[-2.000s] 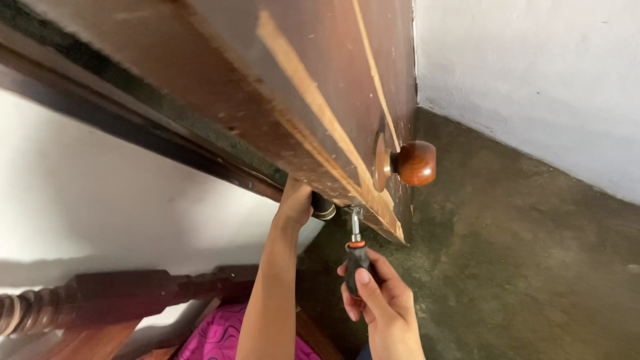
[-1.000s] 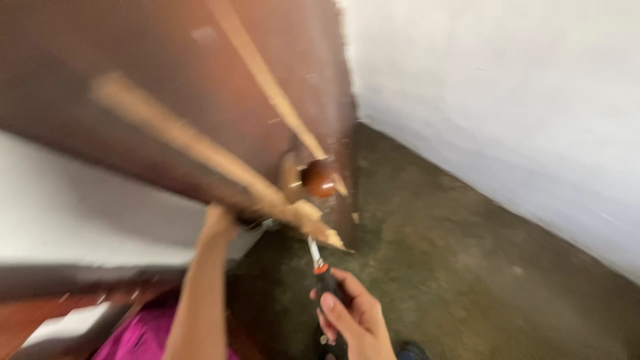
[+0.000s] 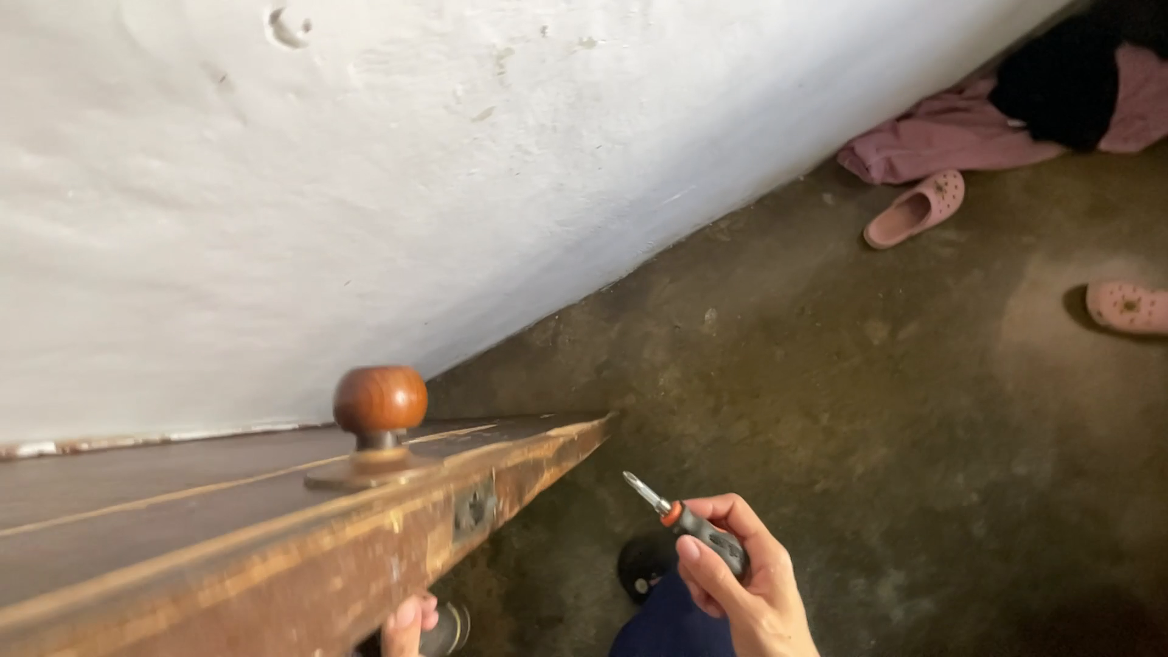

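My right hand point(image 3: 744, 570) holds a screwdriver point(image 3: 707, 529) by its black and orange handle, its bare metal tip pointing up and left, apart from the door. To the left stands a brown wooden door point(image 3: 301, 566), seen along its worn edge. A metal latch plate point(image 3: 474, 506) is set in that edge. A round wooden knob point(image 3: 380, 400) sticks out from the door's upper face. At the bottom, my left hand point(image 3: 411, 625) shows only its fingertips, by the door's lower side and beside a dark knob with a metallic rim point(image 3: 447, 630); its grip is mostly hidden.
A white wall point(image 3: 411, 182) runs behind the door. On the dark floor point(image 3: 821, 392) lie a pink clog point(image 3: 915, 210) and another pink clog point(image 3: 1127, 307) at the right edge. Pink cloth point(image 3: 949, 137) and black cloth point(image 3: 1058, 87) lie by the wall. A dark shoe point(image 3: 644, 564) is near my right hand.
The view has swung strongly, now showing the door's edge and latch plate. The screwdriver tip, at the door's edge two seconds ago, is now away from it, still in my right hand.
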